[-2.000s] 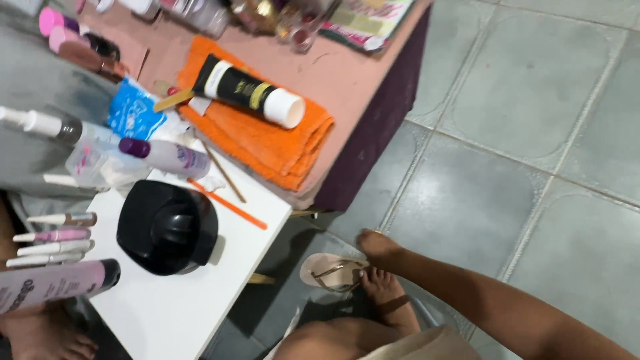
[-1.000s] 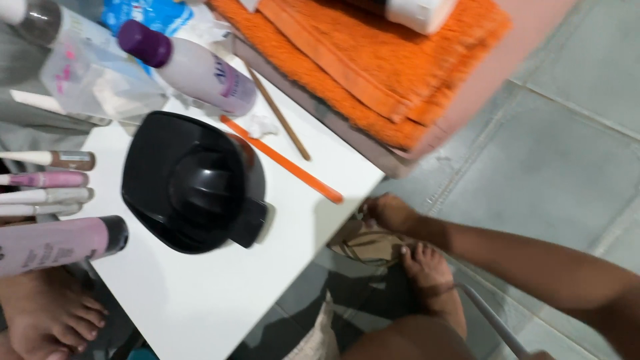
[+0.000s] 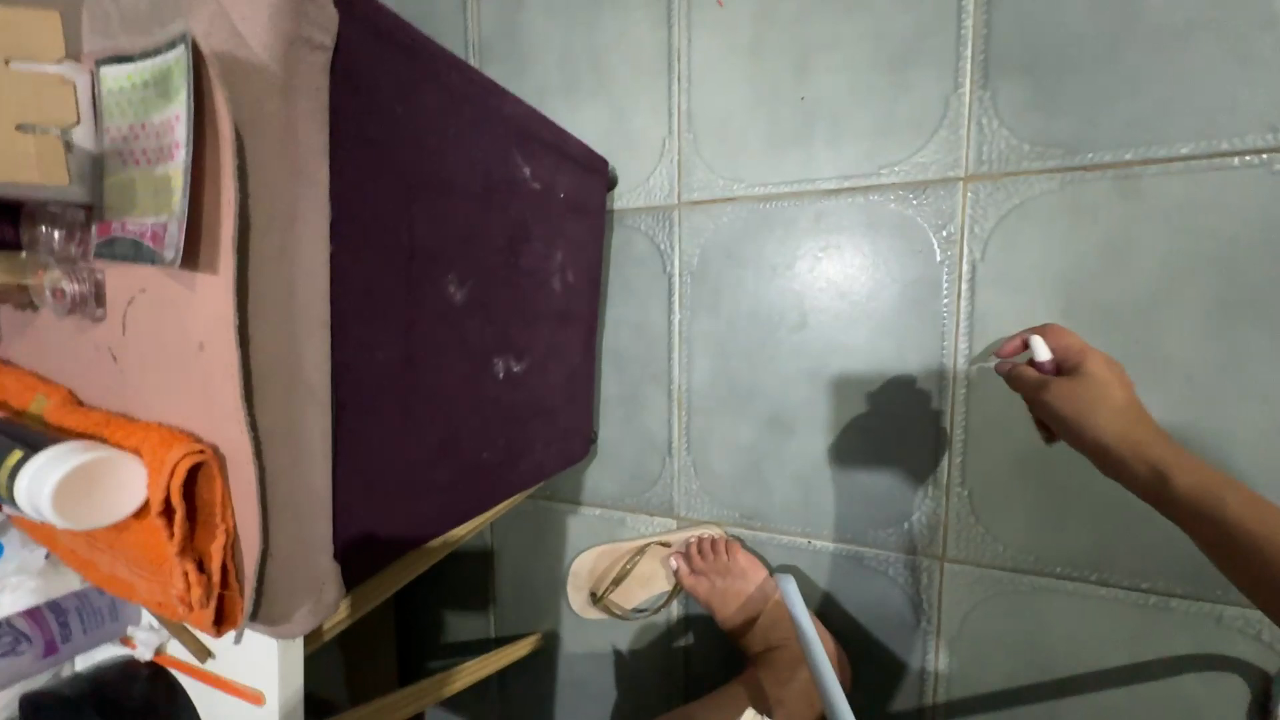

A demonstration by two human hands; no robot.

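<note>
My right hand (image 3: 1075, 395) reaches in from the right edge, above the tiled floor. Its fingers are closed on a slim pen-like item (image 3: 1041, 350) with a white end; a brownish part shows below the hand. The fingers hide most of it, so its kind cannot be told. My left hand is out of view. At the far left, a white-capped tube (image 3: 82, 484) lies on a folded orange towel (image 3: 190, 520). Below it are a purple-labelled bottle (image 3: 65, 635), an orange stick (image 3: 210, 680) and part of a black bowl (image 3: 105, 692).
A patterned sheet (image 3: 145, 150) and small clear jars (image 3: 72, 290) lie on the pink-covered table (image 3: 180, 340). Dark purple cloth (image 3: 460, 300) hangs at its side. A bare foot (image 3: 730, 590) rests partly on a beige flip-flop (image 3: 620, 575), beside a pale tube (image 3: 812, 645).
The view has swung toward the floor on the right, leaving the black bowl and bottle at the left edge. My right hand now shows plainly at the right with the slim item in it.
</note>
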